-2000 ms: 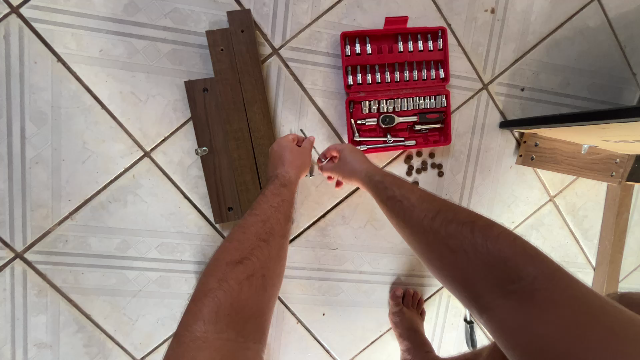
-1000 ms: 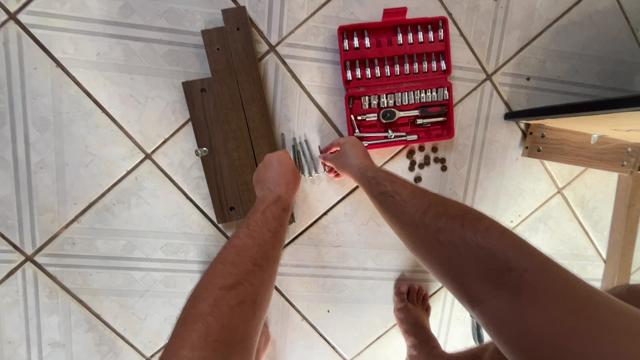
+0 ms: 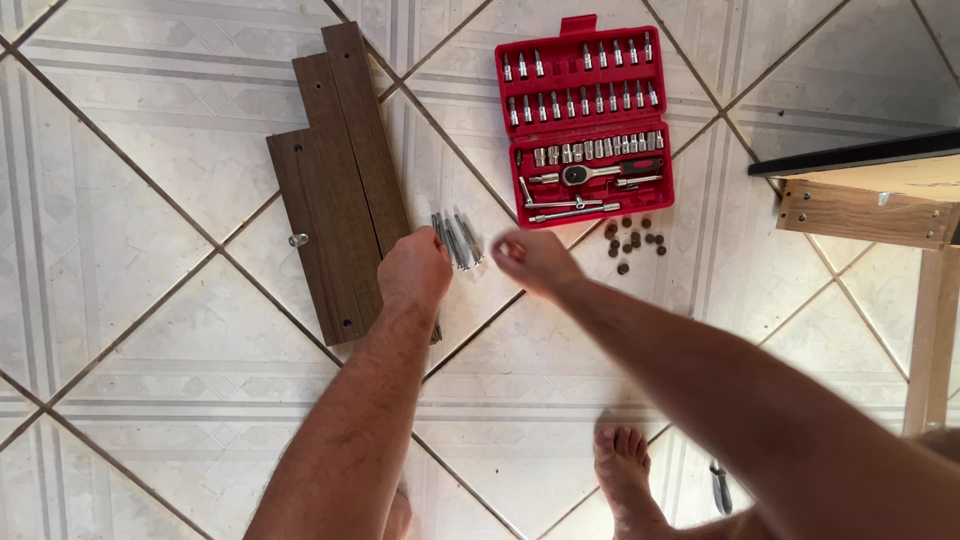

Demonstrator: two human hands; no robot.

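Note:
Several long metal screws (image 3: 463,240) lie side by side on the tiled floor between my hands. My left hand (image 3: 416,271) is curled at their left, over the edge of the dark wooden boards (image 3: 322,217); its fingers are hidden from above, so what it holds cannot be told. Just right of the screws is my right hand (image 3: 534,261), blurred, with curled fingers and nothing clearly visible in them. Beyond it a red socket set case (image 3: 589,129) lies open, holding bits, sockets and a ratchet handle (image 3: 600,172).
Small round brown caps (image 3: 636,239) are scattered below the case. A wooden furniture piece with a black edge (image 3: 862,214) stands at the right. A dark-handled tool (image 3: 721,489) lies near my bare foot (image 3: 622,465) at the bottom.
Two seconds ago my hands were close together around a long metal piece. They have since moved apart, and the screws now show lying on the floor between them.

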